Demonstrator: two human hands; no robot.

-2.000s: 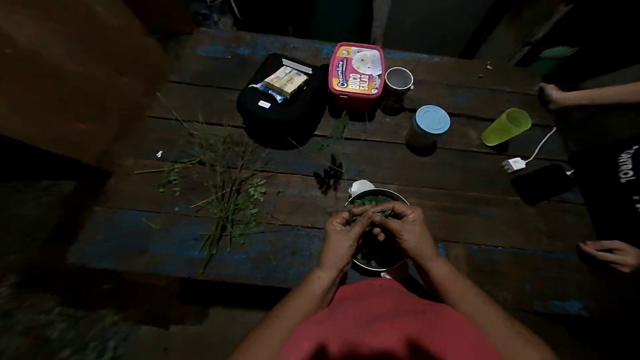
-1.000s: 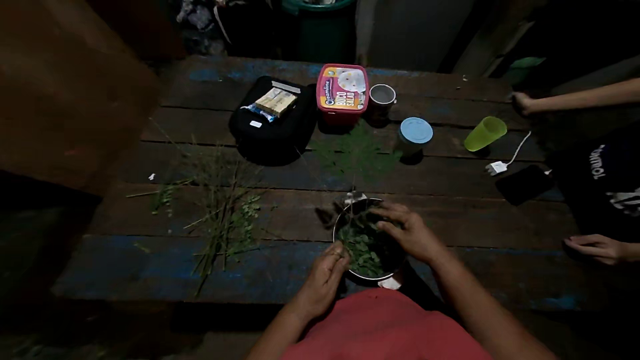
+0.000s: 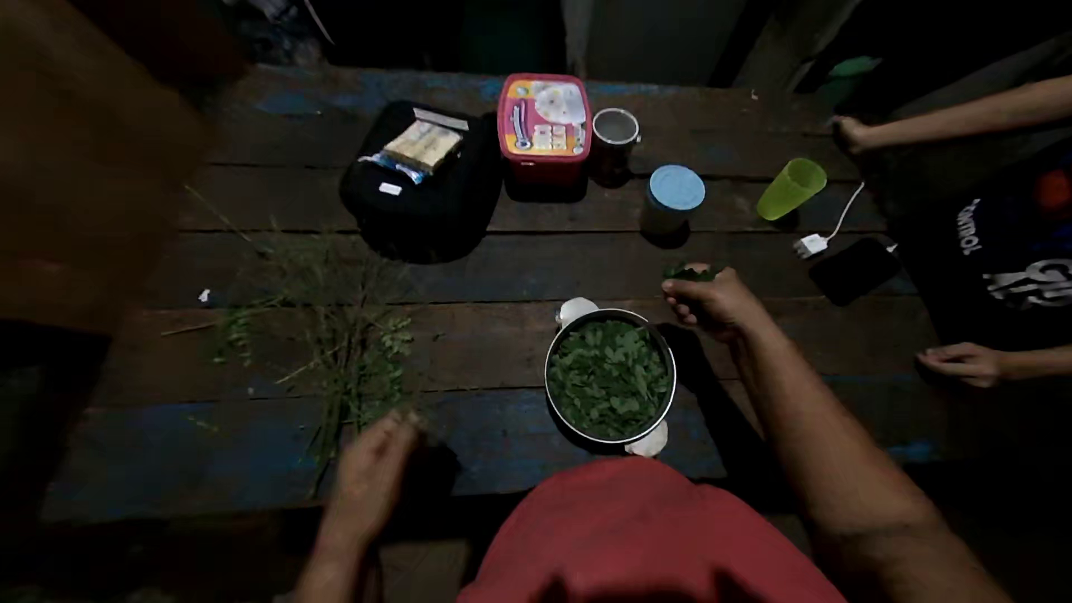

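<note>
A round pot full of small green leaves stands on the wooden table in front of my red shirt. Pale pieces lie against its two sides. Up and to the right of the pot, my right hand is closed on a green leafy sprig. My left hand, blurred, is at the lower right end of a heap of thin leafy stems; whether it grips any of them cannot be made out.
Behind the pot stand a black case with packets on it, a red tub, a metal cup and a blue-lidded container. At right are a tilted green cup, a white charger, a dark phone and another person's hands.
Both hands have left the pot, my left toward the stems and my right up and to the right. A leafy spray seen behind the pot one second ago no longer shows there.
</note>
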